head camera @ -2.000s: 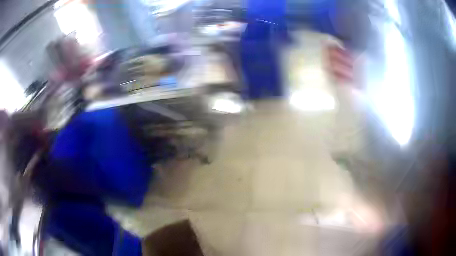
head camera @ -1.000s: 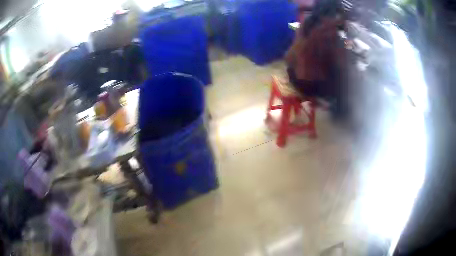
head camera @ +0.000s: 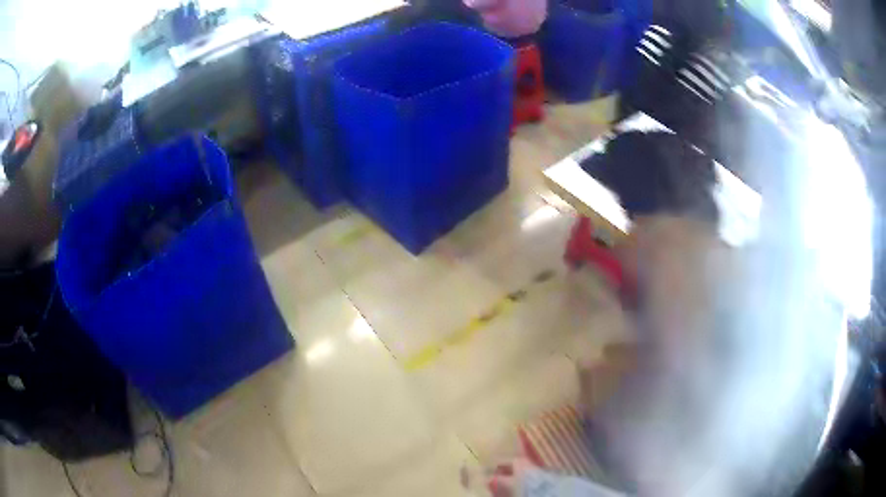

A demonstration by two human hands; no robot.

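Two tall blue bins stand on the floor: an open one at the left (head camera: 185, 311) with dark contents, and one at the upper middle (head camera: 427, 146). A small, blurred hand, which seems to be my right hand (head camera: 507, 480), shows at the bottom edge with a light grey sleeve. Its fingers look reddish. Whether it holds anything cannot be told. A striped reddish-brown thing (head camera: 563, 437) lies just beyond it, partly blurred. My left hand is not in view.
More blue bins (head camera: 588, 49) stand behind. A black box-like object (head camera: 58, 369) and cables (head camera: 155, 456) are at the lower left. A person with dark hair (head camera: 656, 175) is at the right by a white board (head camera: 593, 199). Red stool parts (head camera: 597, 257) show below it. Yellow tape (head camera: 466, 335) marks the tiled floor.
The view has swung and moved through the workshop. Different bins, the dark-haired person and the white board now show. The hand and sleeve have appeared at the bottom edge.
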